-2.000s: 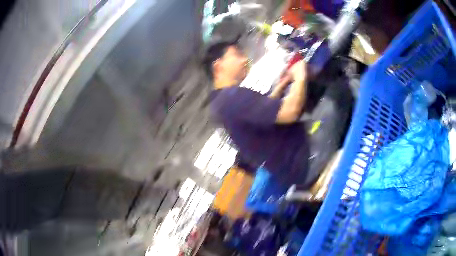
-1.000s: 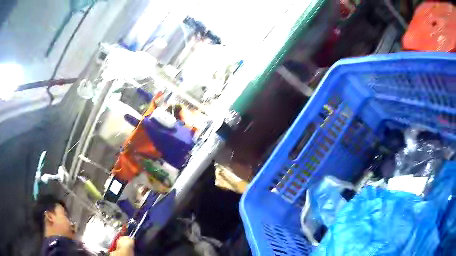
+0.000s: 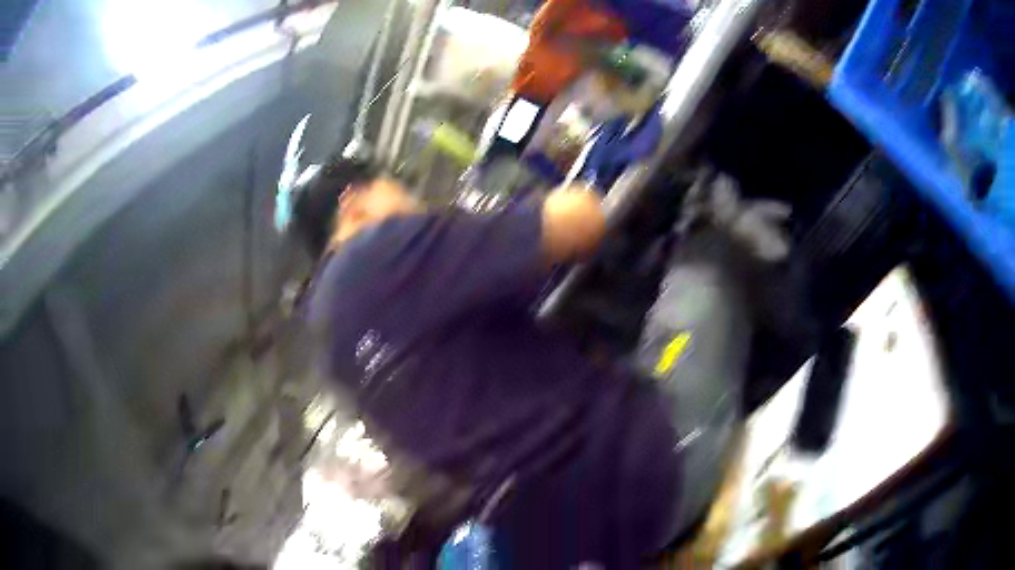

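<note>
Neither of my hands is in the picture. The view is tilted and blurred. A blue plastic crate is cut off by the upper right edge, with a piece of light blue plastic showing in it. What else the crate holds and what holds it up are hidden.
A seated person in a dark purple top fills the middle, one arm towards a work table. Orange fabric and purple fabric lie on the table. A white panel with a dark strip is at lower right.
The view has swung, so the crate has shifted to the upper right and shows much less. The seated person, low at the left a second ago, is now large in the middle.
</note>
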